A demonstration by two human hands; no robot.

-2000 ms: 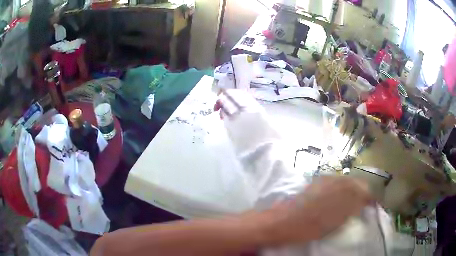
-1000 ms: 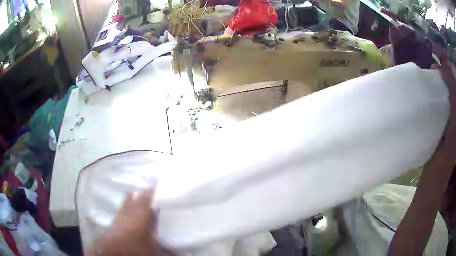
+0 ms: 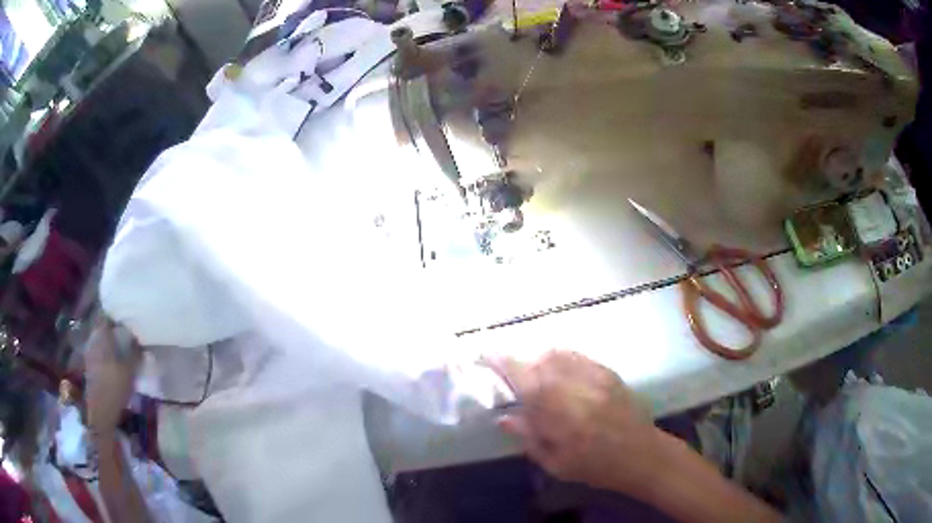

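Observation:
A large white garment piece (image 3: pixel 220 245) with thin dark piping lies over the left part of the machine table and hangs over its front edge. My right hand (image 3: pixel 567 409) pinches the garment's edge between thumb and fingers at the table's front edge. My left hand (image 3: pixel 110 358) is at the far left, at the garment's outer edge near a dark-piped corner; it is blurred, and its fingers are partly hidden, though the cloth seems to be in its grasp. The presser foot (image 3: pixel 503 199) is behind the cloth, with no cloth under it.
The beige sewing machine (image 3: pixel 654 112) spans the back right. Scissors (image 3: pixel 731 296) with orange-red handles lie right of the needle. A green-rimmed tin (image 3: pixel 821 237) is farther right. Cut pieces (image 3: pixel 327 51) lie at the back left. A pale bag (image 3: pixel 889 439) is at the lower right.
The garment has moved from across the front and right to the left side, uncovering the scissors and tin. The right hand has come down from the far right to the table's front edge. The view has shifted closer.

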